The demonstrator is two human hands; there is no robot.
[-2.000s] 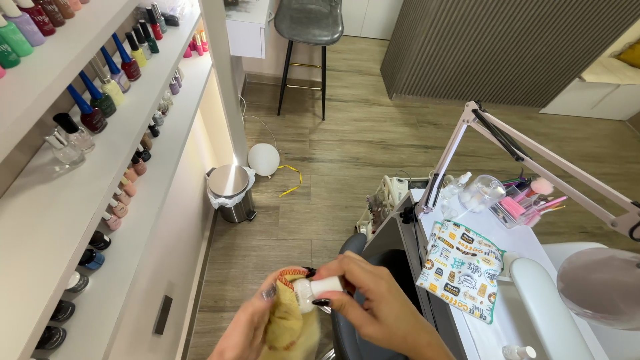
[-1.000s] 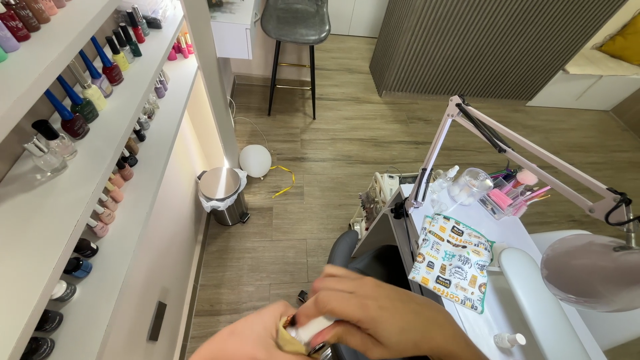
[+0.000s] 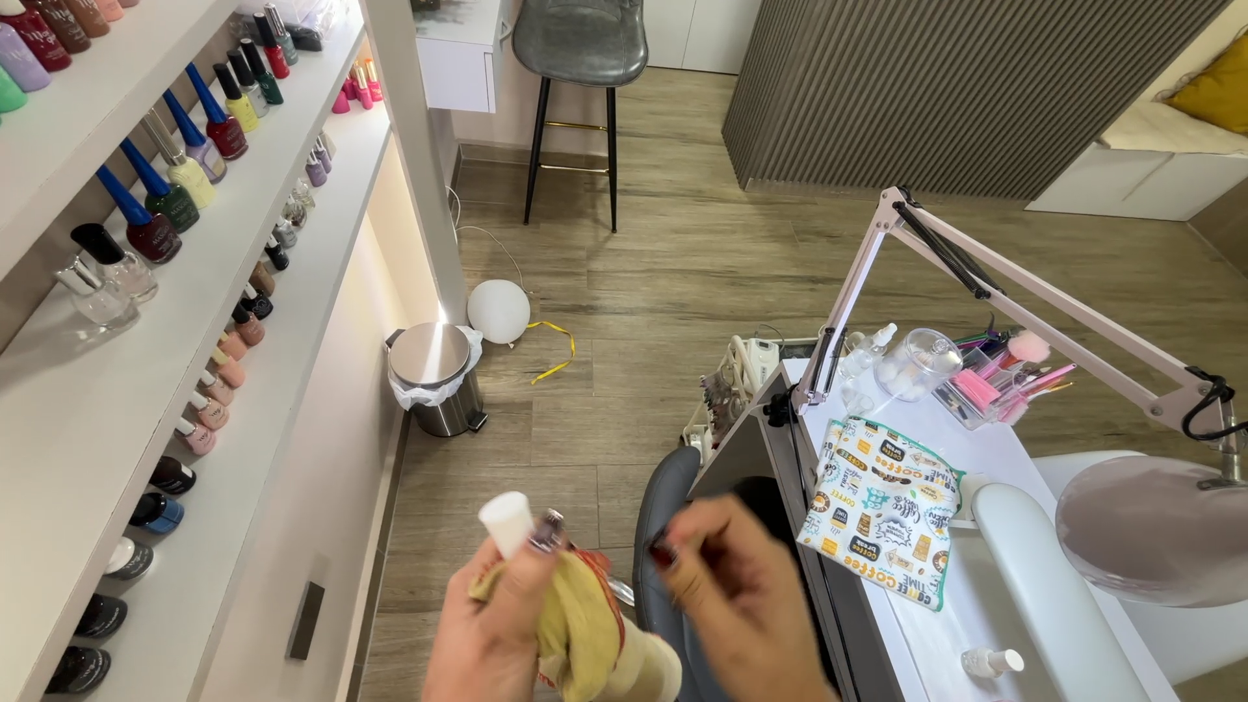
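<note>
My left hand (image 3: 497,614) holds a yellow cloth (image 3: 575,619) with red edging together with a bottle with a white cap (image 3: 507,522); the cap sticks up above the thumb, and the cloth and fingers hide most of the bottle. A pale cylindrical part (image 3: 648,668) shows below the cloth. Just to the right, my right hand (image 3: 736,595) is slightly blurred, its thumb and forefinger close together, apart from the cloth. Whether anything is between those fingertips I cannot tell.
Shelves (image 3: 205,283) of nail polish bottles run along the left. A pedal bin (image 3: 434,375) and white balloon (image 3: 499,312) are on the floor. At right, a white table (image 3: 936,624) bears a jointed lamp (image 3: 1043,322), patterned cloth (image 3: 887,507) and small white bottle (image 3: 992,663). A grey chair (image 3: 663,546) is beside it.
My hands were together at the white cap in the earlier frames; now my right hand is off it, to the right. The cap now points upward beside my left thumb.
</note>
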